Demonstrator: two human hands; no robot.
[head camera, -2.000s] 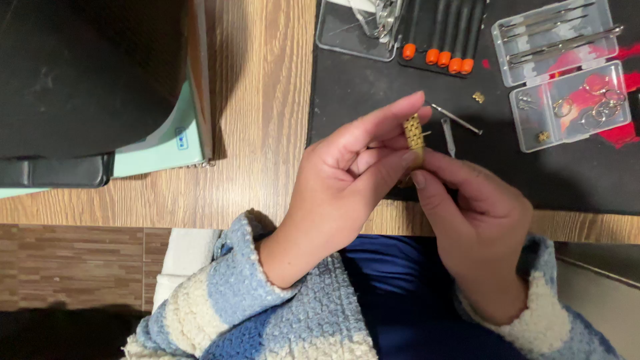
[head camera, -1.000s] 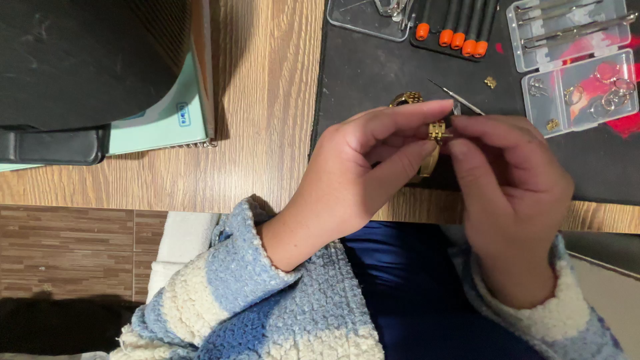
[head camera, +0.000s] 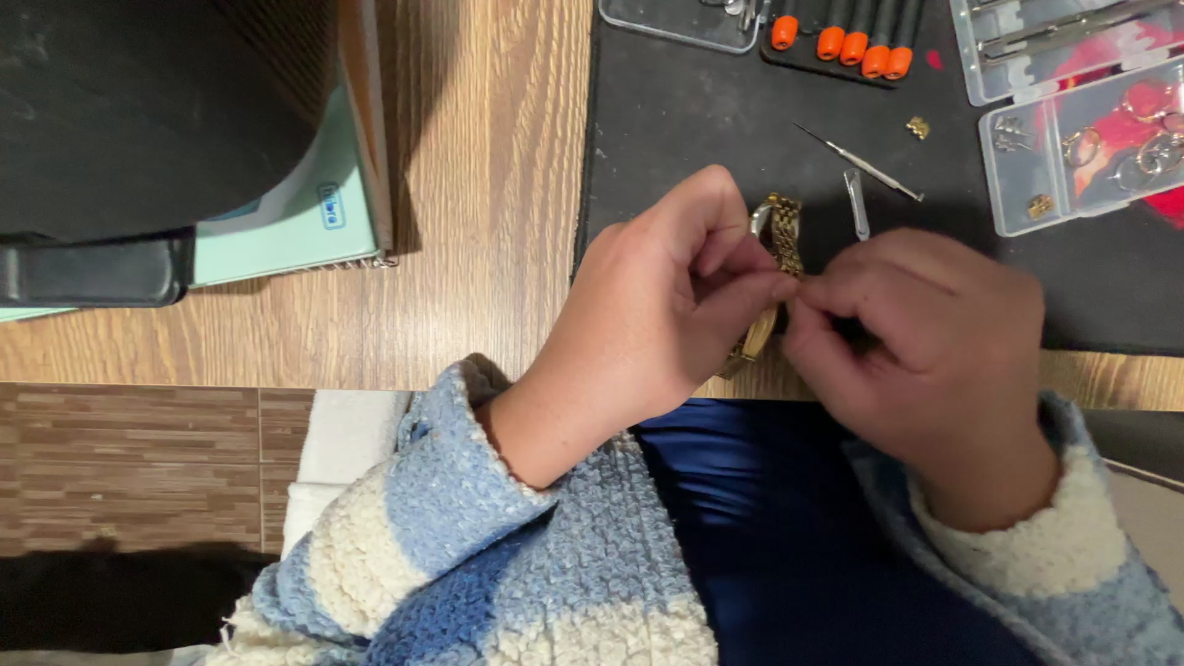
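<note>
A gold-coloured metal watch (head camera: 786, 231) with a link bracelet lies at the mat's near edge, partly hidden by my left hand (head camera: 661, 296). The thumb and fingertips of that hand are pinched over the bracelet. My right hand (head camera: 916, 342) is pinched too, its fingertips meeting those of the left at the bracelet; whether a small part is between them cannot be seen. Beyond the right hand lie a thin metal screwdriver (head camera: 865, 165) and a small metal piece (head camera: 857, 204). A short gold bracelet link (head camera: 918, 128) rests farther off on the mat.
On the black mat (head camera: 684, 120) stand a rack of orange-ended screwdrivers (head camera: 842, 46), a clear plastic tray (head camera: 689, 39) and an open clear case (head camera: 1004, 176) with rings and small metal parts. Left on the wooden table (head camera: 481, 185) are a mint spiral notebook (head camera: 287, 236) and a large black object (head camera: 157, 111).
A second ago both hands held a gold bracelet part up between them; now their fingertips meet lower, over the bracelet. More of the screwdriver and the small metal piece shows.
</note>
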